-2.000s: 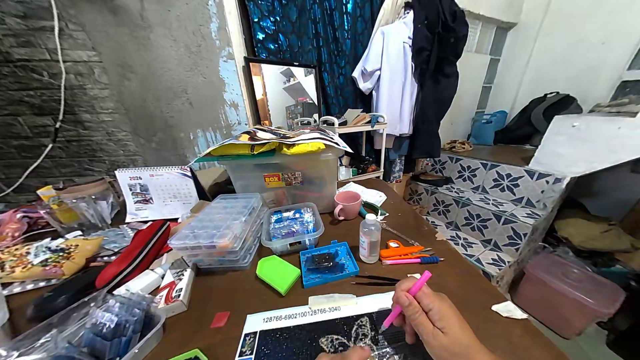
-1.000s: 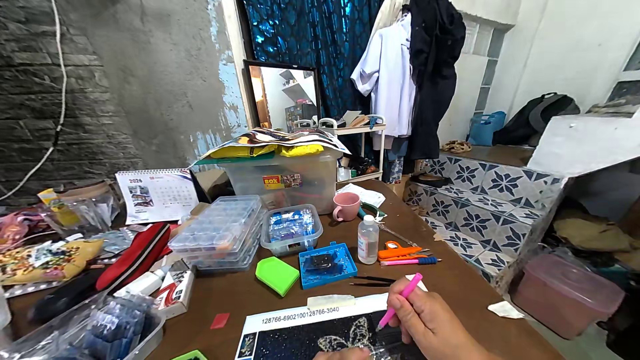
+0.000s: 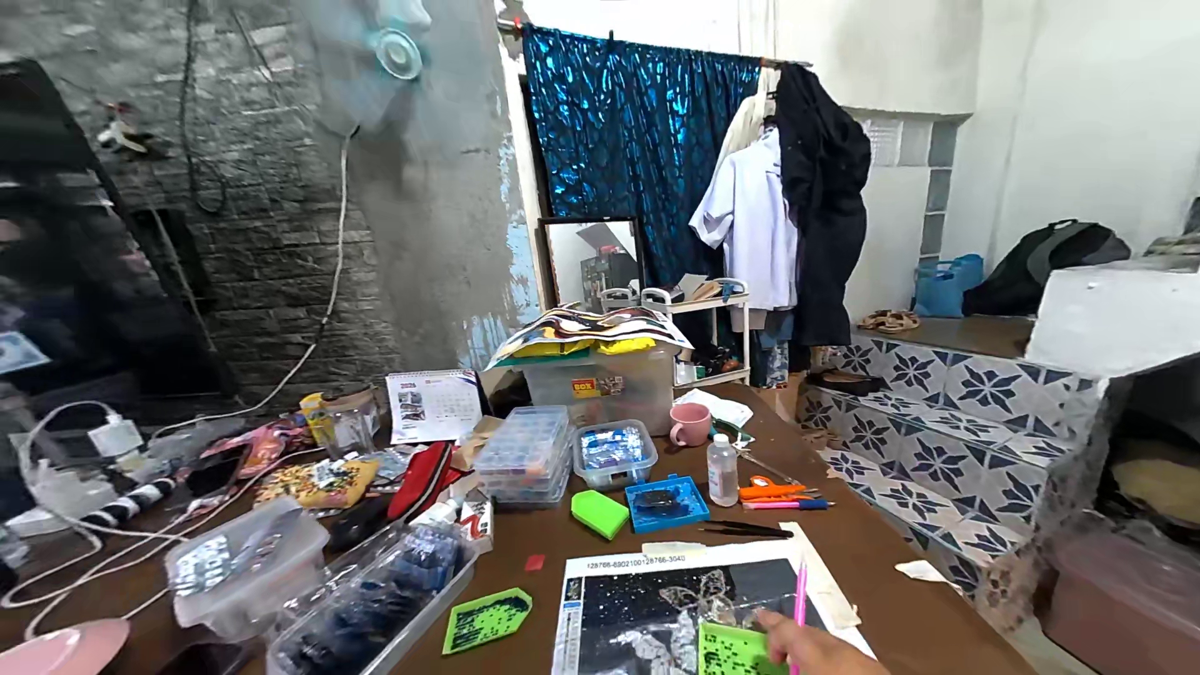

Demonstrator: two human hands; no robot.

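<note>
My right hand [image 3: 814, 647] is at the bottom edge, holding a pink drill pen [image 3: 800, 600] upright and touching a green tray of dark beads [image 3: 736, 650]. The tray rests on a diamond painting canvas [image 3: 647, 600] with a butterfly design in dark and silver tones. Another green tray [image 3: 487, 620] with dark beads lies left of the canvas. Black tweezers [image 3: 747, 530] lie beyond the canvas's top edge. My left hand is out of view.
Beyond the canvas are a green tray [image 3: 600, 514], a blue box [image 3: 667, 503], a clear bottle [image 3: 723, 471], orange scissors [image 3: 773, 490] and a pink mug [image 3: 690, 424]. Plastic containers with packets [image 3: 375, 600] stand at the left, near stacked organizers [image 3: 525, 455] and white cables [image 3: 70, 525].
My left fingertips, earlier on the canvas, are out of view. A green tray now lies on the canvas by my right hand. The view has shifted and shows more of the left side.
</note>
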